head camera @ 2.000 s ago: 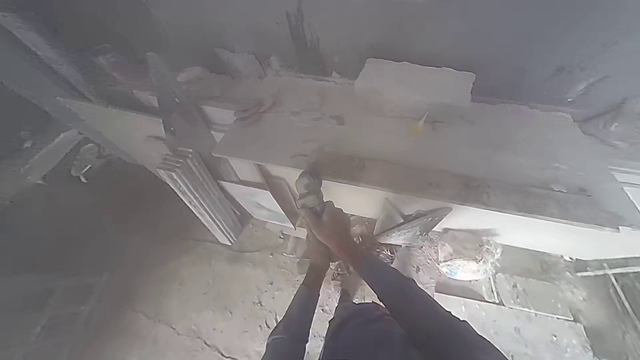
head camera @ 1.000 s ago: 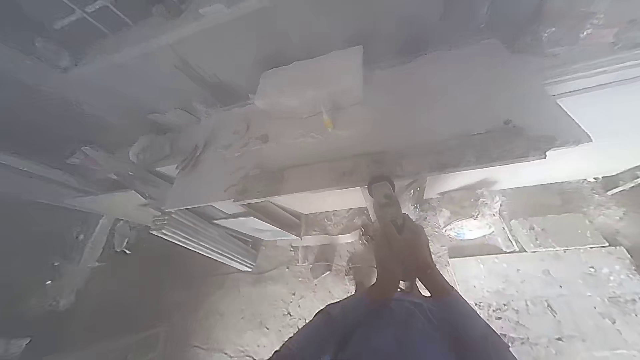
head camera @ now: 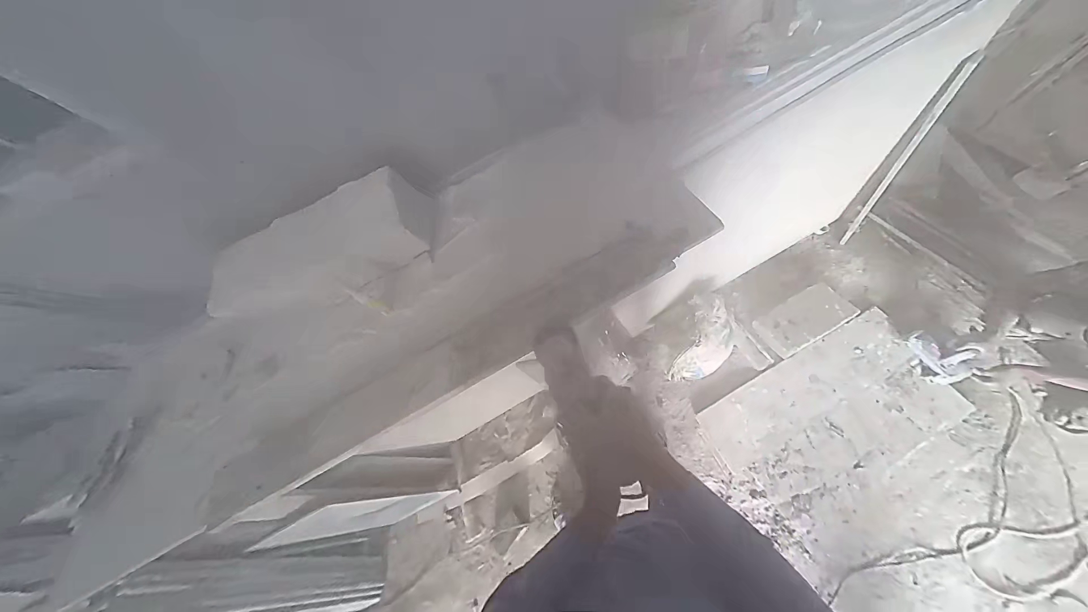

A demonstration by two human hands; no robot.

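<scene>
Both my hands are close together at the lower middle, blurred by thick dust. They grip a dark handheld power tool (head camera: 558, 347), whose rounded head meets the near edge of a dust-covered slab (head camera: 510, 272). My left hand (head camera: 586, 450) and my right hand (head camera: 633, 425) overlap, and their separate outlines are hard to make out. The slab lies flat like a worktop, its near edge running diagonally. On it rests a pale, rough-edged block or slab piece (head camera: 323, 238), with a small yellowish thing (head camera: 370, 299) beside it.
Pale sheets or slabs (head camera: 255, 574) lean under the worktop at lower left. A long white panel (head camera: 782, 178) extends to the upper right. Flat tiles (head camera: 833, 399) lie on the dusty floor at right, near a looped cable (head camera: 977, 544) and a crumpled plastic bag (head camera: 705, 344).
The view has turned and shifted strongly to the right. Dust is thicker around the tool and hands. My hands stay together on the tool, which is now farther right along the slab's near edge.
</scene>
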